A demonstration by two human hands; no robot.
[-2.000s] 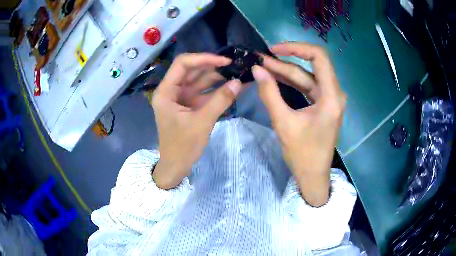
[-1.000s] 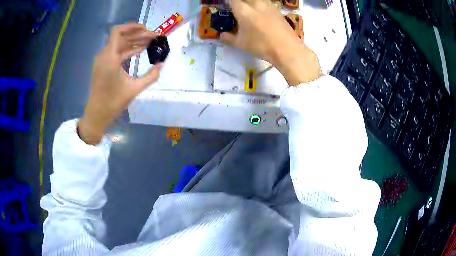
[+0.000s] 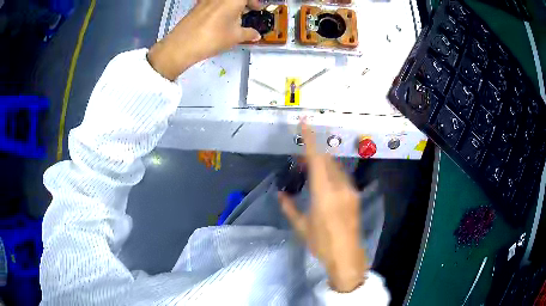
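My left hand reaches to the amber-orange fixture nest at the top. Its thumb and fingers are around a round black housing seated in that nest. The second orange nest, to its right, shows a dark round opening. My right hand is blurred, in front of the machine's control edge. Its index finger points at the leftmost round button; contact cannot be told. A dark, blurred shape shows between its index finger and thumb; whether it is held is unclear.
The white machine edge carries a red button and silver ones. A yellow piece lies on the machine table. Black blister trays stand at right, above a dark-red pile on the green mat. Blue stools stand at left.
My left hand has moved right to the left-hand nest, where my right hand was. My right hand has left the nest and come down to the button edge. The red-and-white tube is no longer visible.
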